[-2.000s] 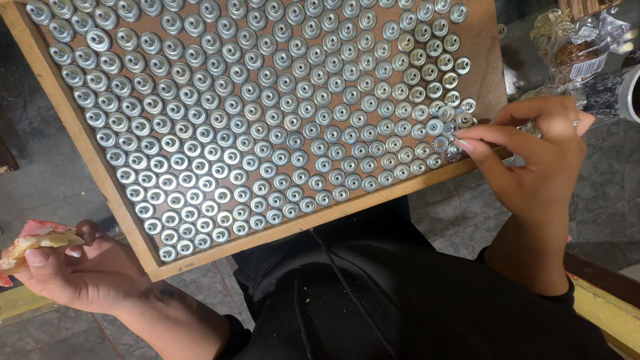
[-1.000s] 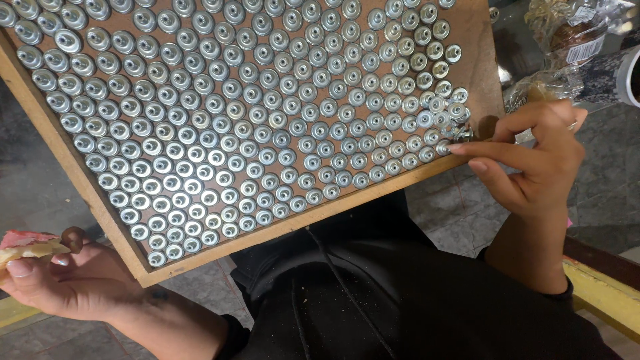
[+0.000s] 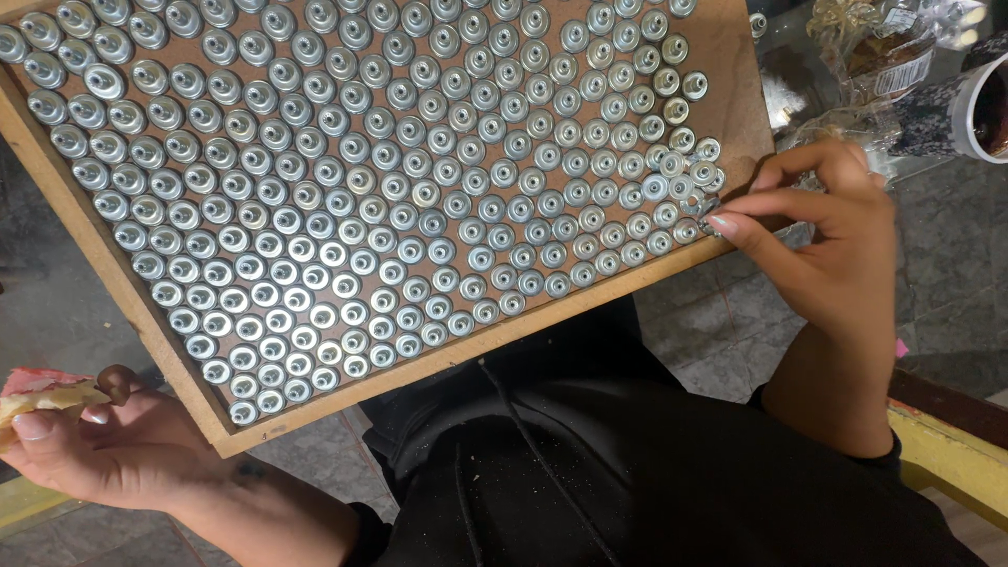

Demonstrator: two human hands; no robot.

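Observation:
A wooden-framed tray (image 3: pixel 504 327) holds many round silver metal caps with a small central stud, set close together in rows. At its lower right corner my right hand (image 3: pixel 827 228) pinches a small metal piece (image 3: pixel 713 228) between thumb and index finger, beside a small heap of overlapping metal pieces (image 3: pixel 681 185). My left hand (image 3: pixel 102 457), off the tray's lower left corner, holds a piece of food (image 3: pixel 51 394), pink on top and pale below, perhaps filled bread. A dark brown rounded bit (image 3: pixel 114 384) shows at its right end.
Right of the tray, a clear plastic wrapper (image 3: pixel 874 47) with brown food and a barcode lies on a glass surface. Near it a patterned cup (image 3: pixel 937 118) with a white rim lies or leans, holding something dark. One loose metal piece (image 3: pixel 757 24) sits beyond the tray's right edge.
My right hand has shifted slightly down along the tray's lower right corner, its fingers staying by the heaped pieces. My left hand still holds the food.

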